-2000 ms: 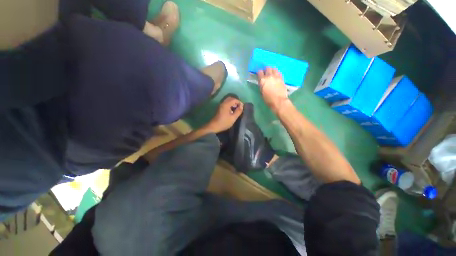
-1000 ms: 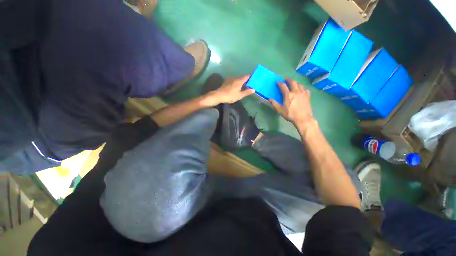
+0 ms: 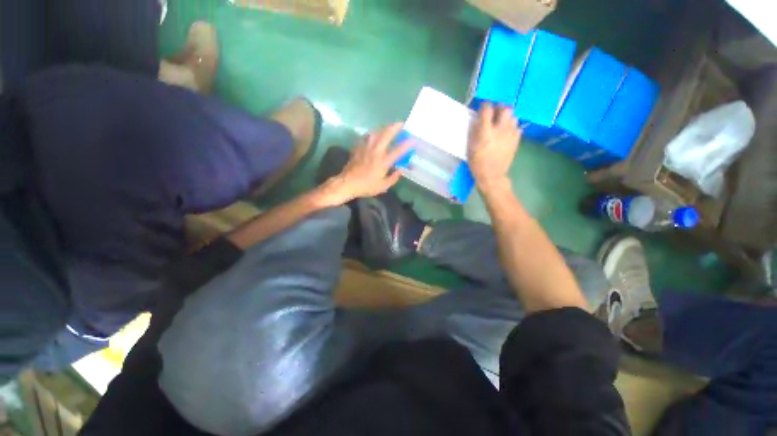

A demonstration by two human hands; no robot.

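A retail carton (image 3: 433, 174) is between my hands above the green floor, near my dark shoe. A plain white flap (image 3: 439, 119) stands up from its far side, and blue shows at both ends. The inside looks pale and blurred; I cannot tell what it holds. My left hand (image 3: 373, 163) grips the carton's left end. My right hand (image 3: 494, 145) is at the flap's right edge, fingers bent and blurred; whether it grips the flap is unclear.
Several closed blue cartons (image 3: 545, 81) stand in a row at the upper right. A Pepsi-labelled bottle (image 3: 626, 209), a blue-capped bottle (image 3: 682, 217) and a clear plastic bag (image 3: 711, 145) lie right. A seated person's leg (image 3: 128, 145) is close on the left. Brown cardboard (image 3: 383, 288) lies under me.
The carton was on the floor under my right hand, then came up between both hands with its blue face showing. Now it is open, with the white flap raised. The view has shifted.
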